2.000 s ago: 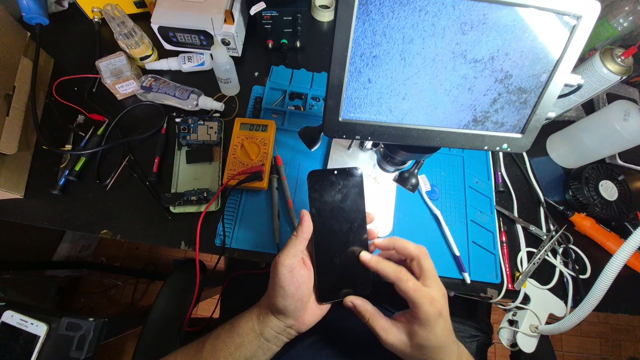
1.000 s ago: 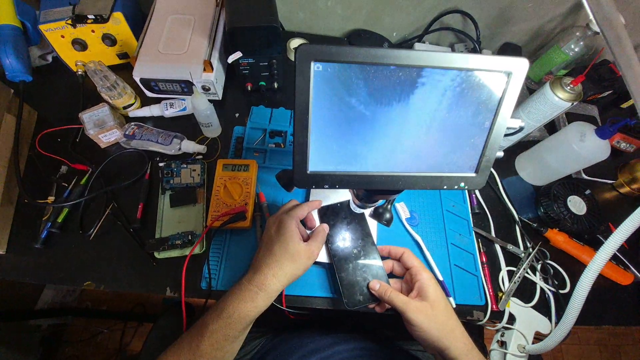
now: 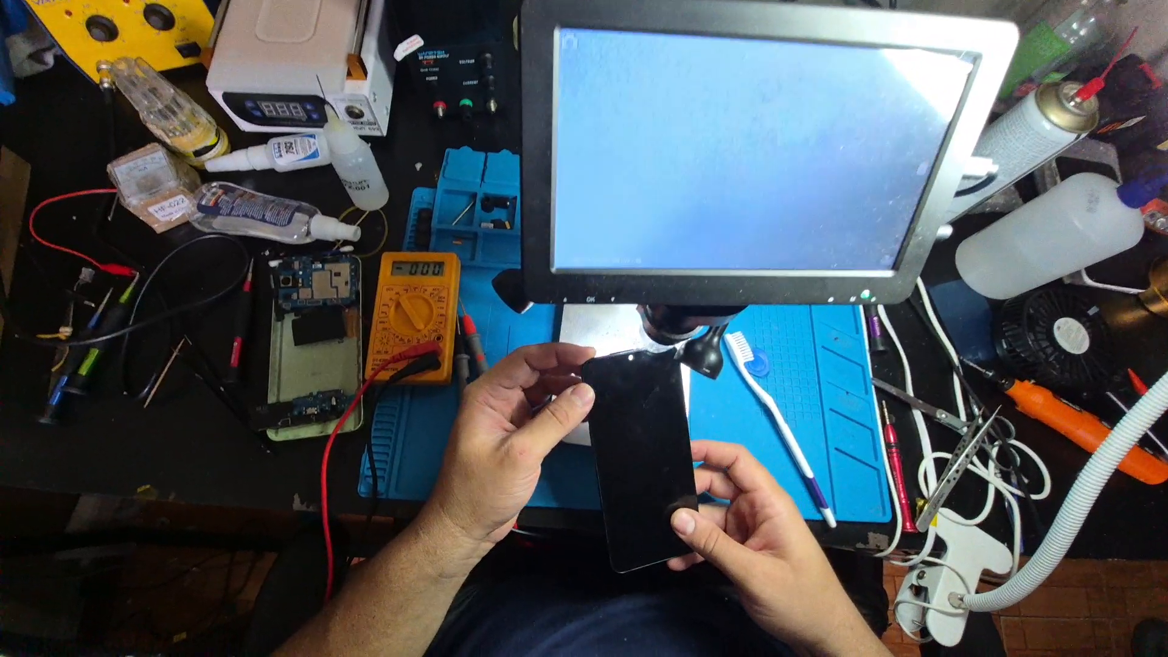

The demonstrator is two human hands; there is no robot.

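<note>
A black smartphone (image 3: 642,465), its dark screen facing up, is held between both hands over the front edge of the blue silicone work mat (image 3: 538,470). My left hand (image 3: 511,438) grips its upper left corner, thumb on the front. My right hand (image 3: 748,525) holds the lower right edge, its thumb near the bottom of the screen. Just beyond the phone's top end are the digital microscope's lens (image 3: 671,328) and metal base plate (image 3: 593,319), below its lit monitor (image 3: 739,155).
An orange multimeter (image 3: 412,315) and an opened phone with exposed boards (image 3: 316,356) lie left. A white toothbrush (image 3: 780,424) rests on the mat at right. Tweezers (image 3: 956,470), a red screwdriver (image 3: 897,465) and white cables lie farther right. Bottles (image 3: 260,212) stand or lie at upper left.
Two seconds ago my left hand held the phone's lower left side; now it grips the upper left corner. My right hand has closed on the lower right edge. The view has shifted.
</note>
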